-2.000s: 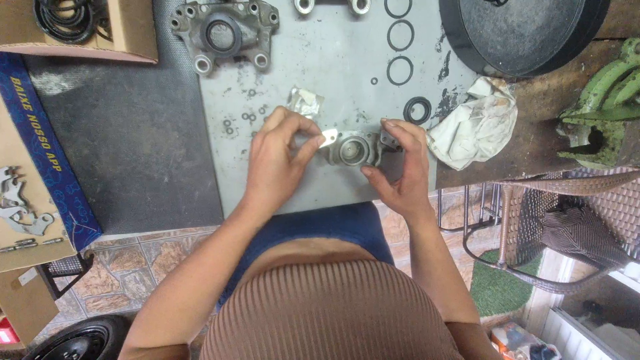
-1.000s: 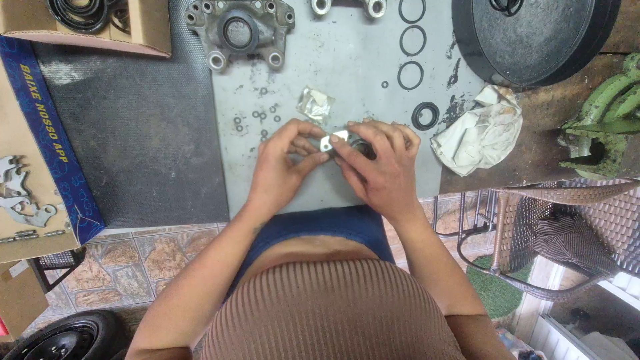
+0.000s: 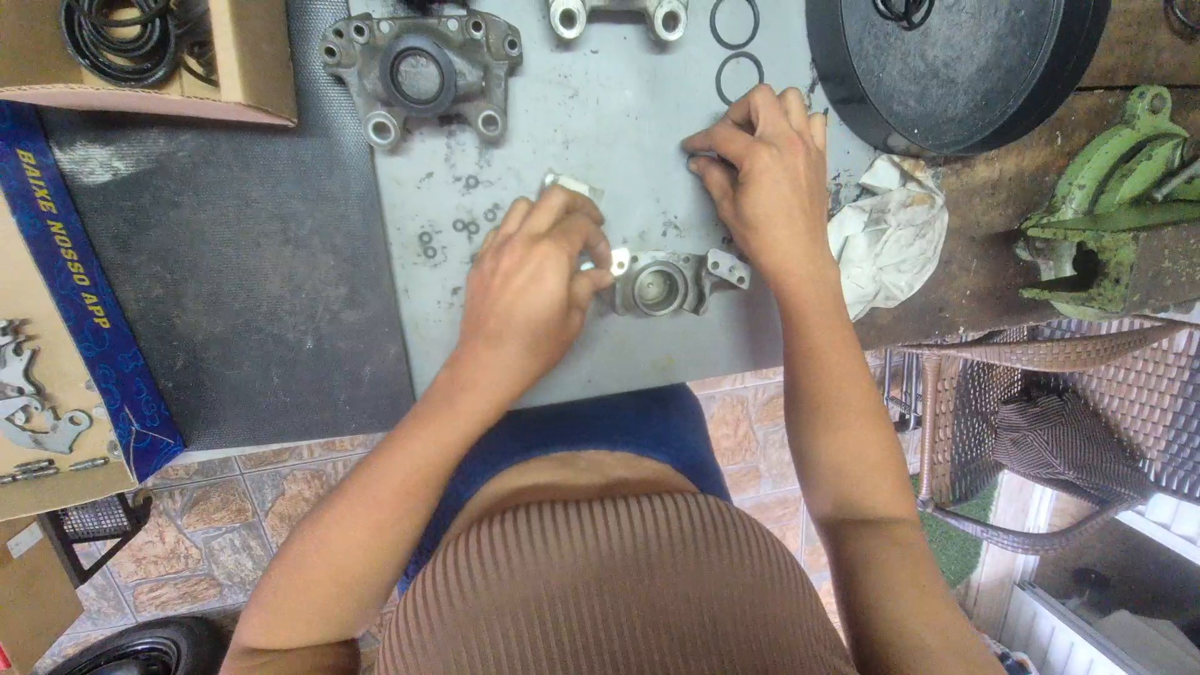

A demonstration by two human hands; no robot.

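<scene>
A small grey metal casting (image 3: 659,286) with a round bore lies near the table's front edge. Its right ear (image 3: 727,268) has small holes. My left hand (image 3: 539,272) pinches at the casting's left end, beside a shiny tab (image 3: 620,262) with holes. Up and to the right, my right hand (image 3: 773,178) reaches down to the table, thumb and forefinger close together around a small dark thing, possibly a ring; whether it is gripped is unclear. Beyond the right fingers lie large black rings (image 3: 740,78). Several tiny rings (image 3: 471,182) and a small clear bag (image 3: 574,186) are near my left hand.
A larger metal housing with a black seal (image 3: 417,75) stands at the back left, another casting (image 3: 619,14) beside it. Around them are a cardboard box of rings (image 3: 253,56), a round black tray (image 3: 956,75), a white rag (image 3: 886,234) and a green vise (image 3: 1116,206).
My right hand has left the casting and moved up and right to the large rings. The casting, largely covered by both hands a second ago, now shows its bore. My left hand remains beside it.
</scene>
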